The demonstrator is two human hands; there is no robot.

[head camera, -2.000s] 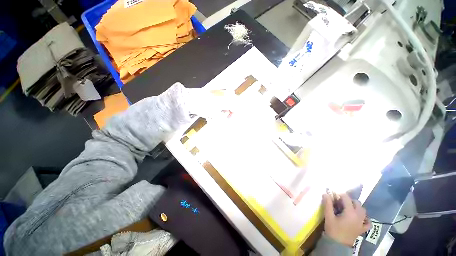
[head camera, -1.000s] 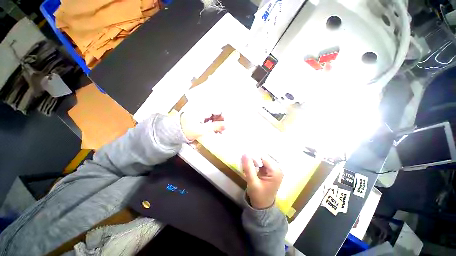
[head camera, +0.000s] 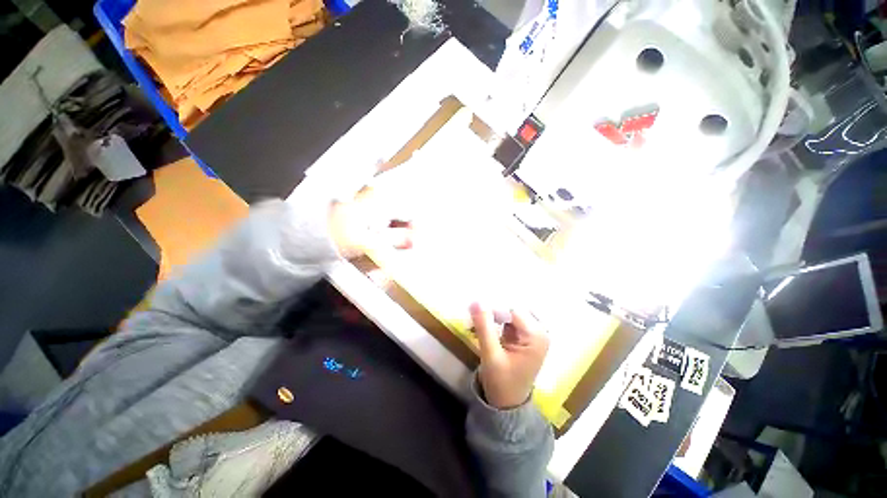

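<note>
A flat fabric panel [head camera: 452,219], washed out white by the lamp, lies on the white, yellow-taped template board [head camera: 593,365]. My left hand [head camera: 374,231] is over the board's left part, at the panel; glare hides most of its fingers and whether it grips. My right hand [head camera: 511,355] is at the panel's front edge, thumb and fingers bent close together. A small pale spot shows between its fingertips; I cannot tell what it is. The white sewing machine head [head camera: 622,97] stands beyond the board; glare hides its needle area.
Black-and-white labels [head camera: 647,394] lie on the dark table right of the board. A blue crate [head camera: 156,92] holds orange panels [head camera: 219,44]. Another orange panel [head camera: 185,209] lies low at the left, near a tied grey-brown bundle [head camera: 63,126]. White thread waste [head camera: 420,15] and a grey-framed screen [head camera: 822,302] also show.
My right hand has moved from beside the labels to the panel's front edge. My left hand has shifted slightly left over the last second. The camera view has also shifted.
</note>
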